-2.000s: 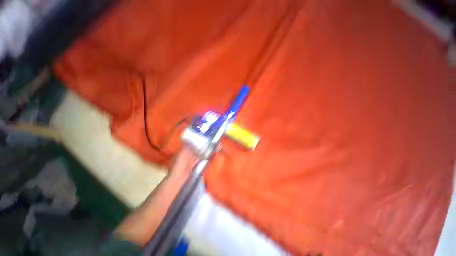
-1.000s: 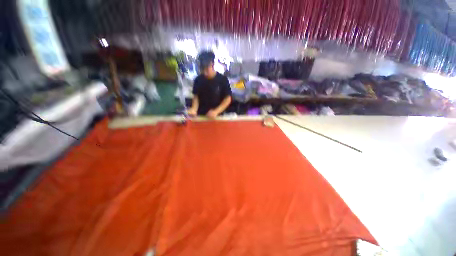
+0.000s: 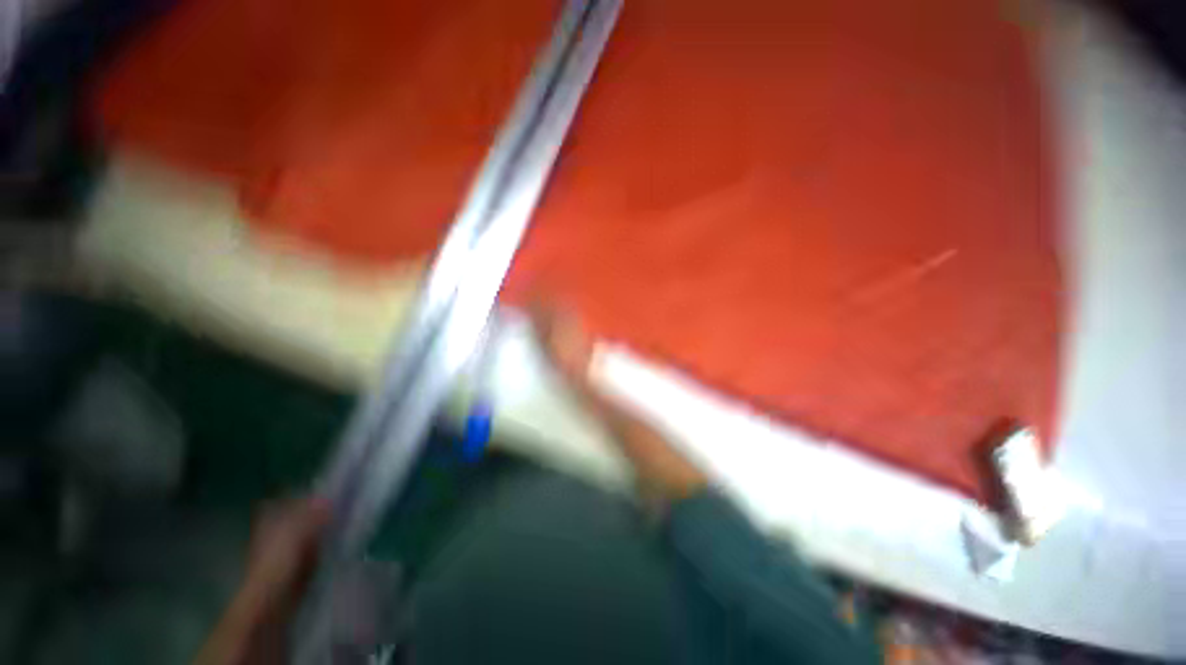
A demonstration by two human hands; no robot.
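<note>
A red-orange cloth lay (image 3: 780,234) covers much of the view, with its frayed near edge over white underlay paper (image 3: 741,448). The silver end cutter rail (image 3: 462,279) slants across the cloth and sticks out past the near table edge. My left hand (image 3: 289,535) is closed around the rail's near end at lower left, blurred. My right hand (image 3: 570,344) is at the cloth's near edge, just right of the rail; its fingers are too blurred to tell their grip. A bright blue block (image 3: 477,433) shows beside the rail. The cutter is not in view.
A pale wrapped cloth weight (image 3: 1021,483) with dark sides sits on the near right corner of the lay. The off-white table (image 3: 1132,338) curves along the right. Dark green floor (image 3: 247,422) shows at left. Scraps (image 3: 910,637) lie below at right.
The view has swung down from the co-worker and far table to the near edge. The rail's near part and both my hands now show; the cutter seen earliest is out of view.
</note>
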